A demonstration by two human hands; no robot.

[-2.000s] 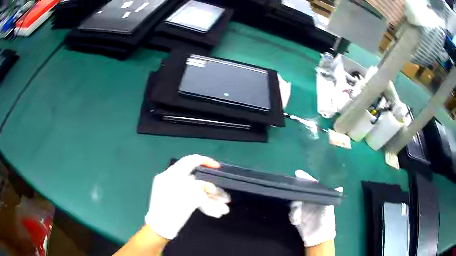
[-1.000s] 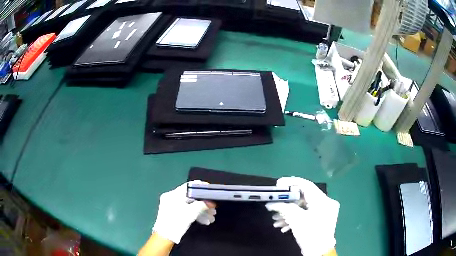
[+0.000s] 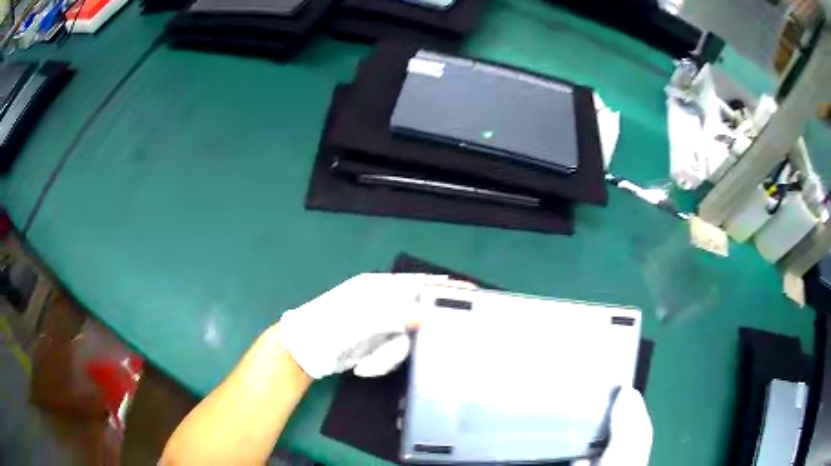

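A closed silver-grey mini laptop (image 3: 521,378) is held with its bottom cover towards me, dark rubber foot strips near its corners. My left hand (image 3: 360,325), in a white glove, grips its left edge near the upper corner. My right hand (image 3: 629,430), also gloved, holds its lower right edge and is partly cut off by the frame's bottom. The laptop is above a black foam pad (image 3: 360,410), which it mostly hides.
A closed laptop (image 3: 487,111) with a white label and green dot lies on stacked pads behind. A marker pen (image 3: 641,190), white holders (image 3: 782,214) and clear film (image 3: 679,278) are at right. More laptops lie at the far left, back and lower right. A carton is below the left bench edge.
The laptop has turned from its port edge facing me to its bottom cover facing me. Both hands still hold it. The view has shifted, so the bench things sit elsewhere in the picture.
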